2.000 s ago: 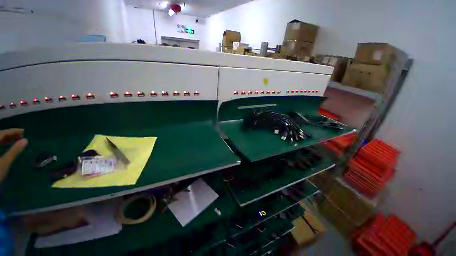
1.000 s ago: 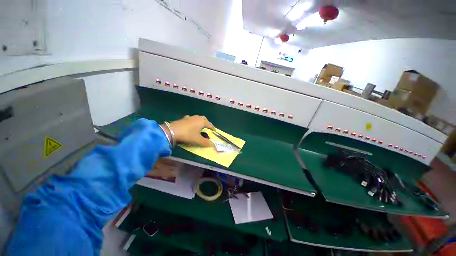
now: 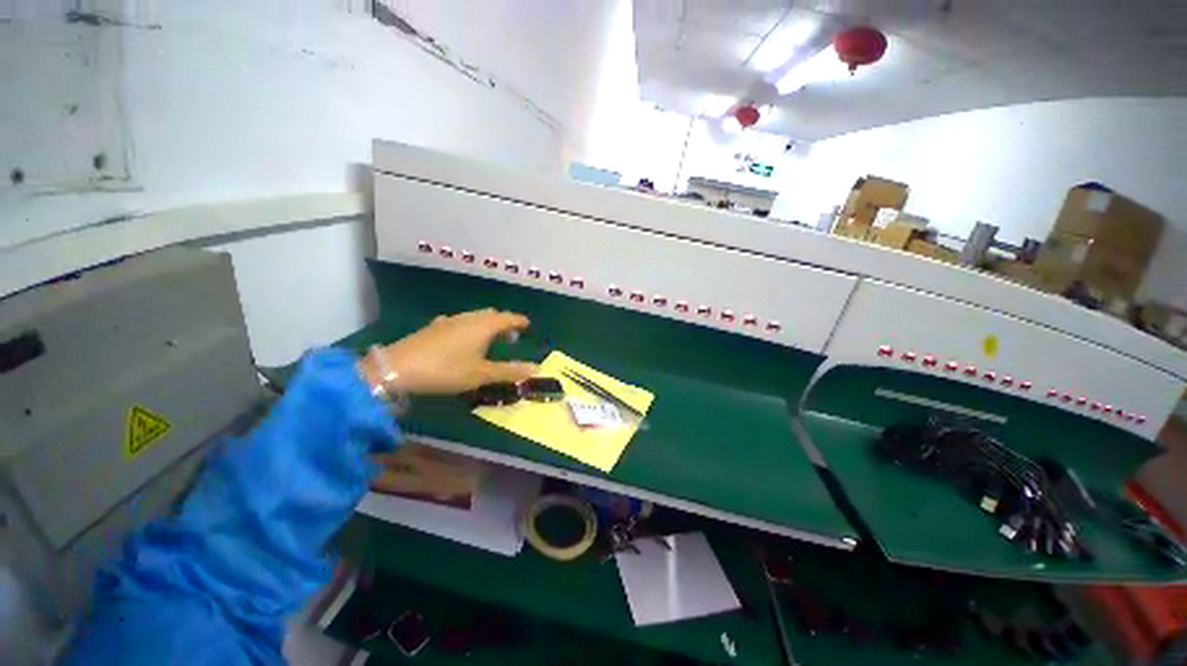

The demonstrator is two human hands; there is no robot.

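Note:
My left hand (image 3: pixel 449 354), in a blue sleeve, reaches over the top green shelf with thumb and fingers apart. Two small dark units (image 3: pixel 540 389) lie on the left part of a yellow sheet (image 3: pixel 579 449), just below the fingertips; whether a finger touches one cannot be told. A white printed card (image 3: pixel 595 412) and a thin dark tool like tweezers (image 3: pixel 599 388) lie on the sheet, right of the units. My right hand is not in view.
Black cables (image 3: pixel 989 475) lie on the right shelf section. A tape roll (image 3: pixel 560 526) and white paper (image 3: pixel 674 576) lie on the shelf below. A grey box (image 3: pixel 130 377) with a warning sticker stands at left.
My left hand has drawn back left from the yellow sheet and its fingers have spread. The dark units now show beside the card. Since the oldest frame, the view has turned left.

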